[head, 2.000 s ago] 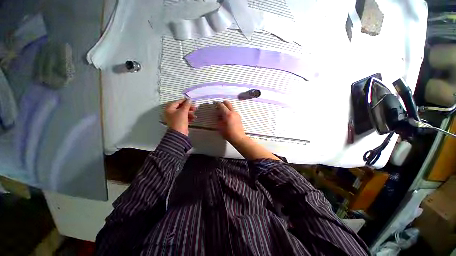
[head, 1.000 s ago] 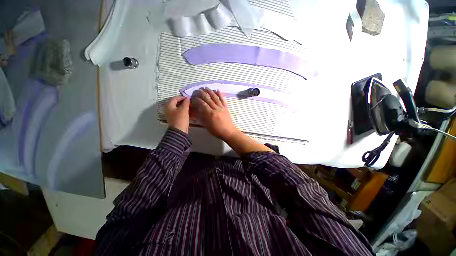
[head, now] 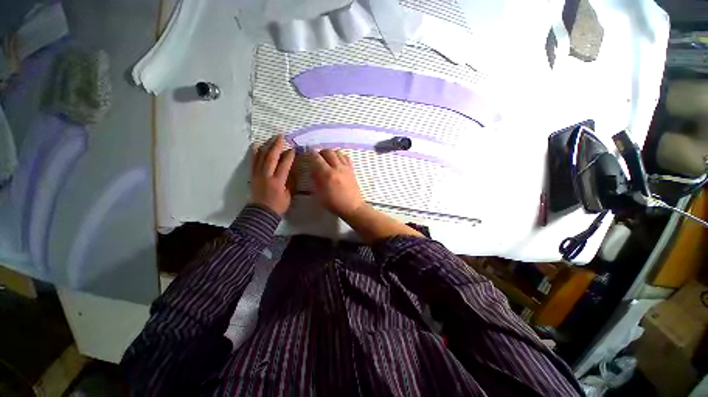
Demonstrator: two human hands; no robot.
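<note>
A curved lilac fabric piece with a paler strip on it (head: 339, 138) lies on the lined pressing sheet (head: 388, 182). A dark shiny metal weight (head: 400, 143) rests on it. My left hand (head: 272, 174) lies at the piece's left tip, fingers forward. My right hand (head: 334, 180) lies just right of it, fingertips on the near edge of the piece. I cannot tell whether either hand pinches the fabric. A second, plain lilac piece (head: 373, 83) lies farther up the sheet.
The iron (head: 602, 174) stands on its dark rest at right, with shears (head: 581, 240) below it. Another metal weight (head: 207, 91) stands at left. White strips (head: 322, 32) lie at the top. A stone block (head: 584, 31) is top right. Lilac pieces (head: 58, 182) lie on the grey table.
My right hand moved left toward my left hand and flattened at the fabric's edge. My left hand went from pinching near the tip to lying flatter, fingers extended.
</note>
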